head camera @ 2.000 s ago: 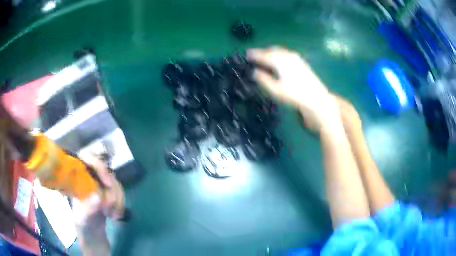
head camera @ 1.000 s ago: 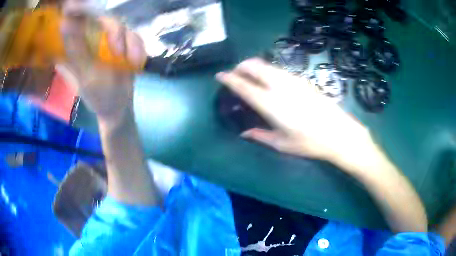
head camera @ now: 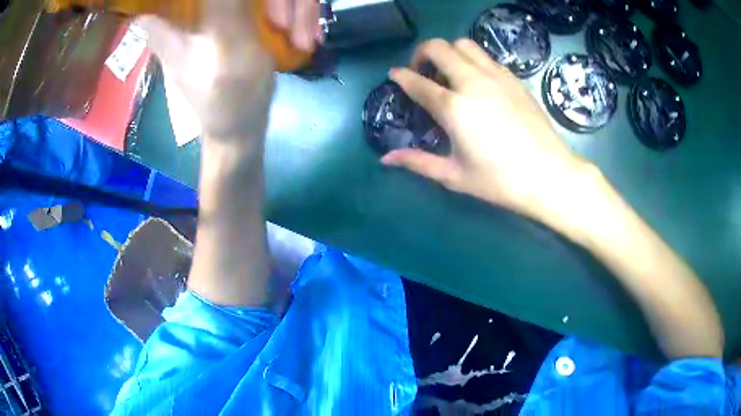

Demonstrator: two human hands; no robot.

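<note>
My left hand (head camera: pixel 215 77), at the upper left, is closed around the orange electric screwdriver (head camera: pixel 286 50). The tool's dark nose points right, above the bench and short of the housing. My right hand (head camera: pixel 504 122) lies over a round black housing (head camera: pixel 392 122), with the thumb at its near edge and the fingers over its far side. The housing lies flat on the green bench, and its right part is hidden under the hand. No screw can be made out.
Several round black housings (head camera: pixel 578 91) lie behind my right hand. A dark box (head camera: pixel 366 26), perhaps the feeder, stands right of the screwdriver. A red item (head camera: pixel 110 101) and white paper (head camera: pixel 182 110) lie at the left. A black cord (head camera: pixel 85 192) crosses the lower left, above an open cardboard box (head camera: pixel 150 272).
The view has swung left and down from the housing cluster. My right hand left the cluster and now rests on one separate housing. The screwdriver, still in my left hand, has come nearer to it.
</note>
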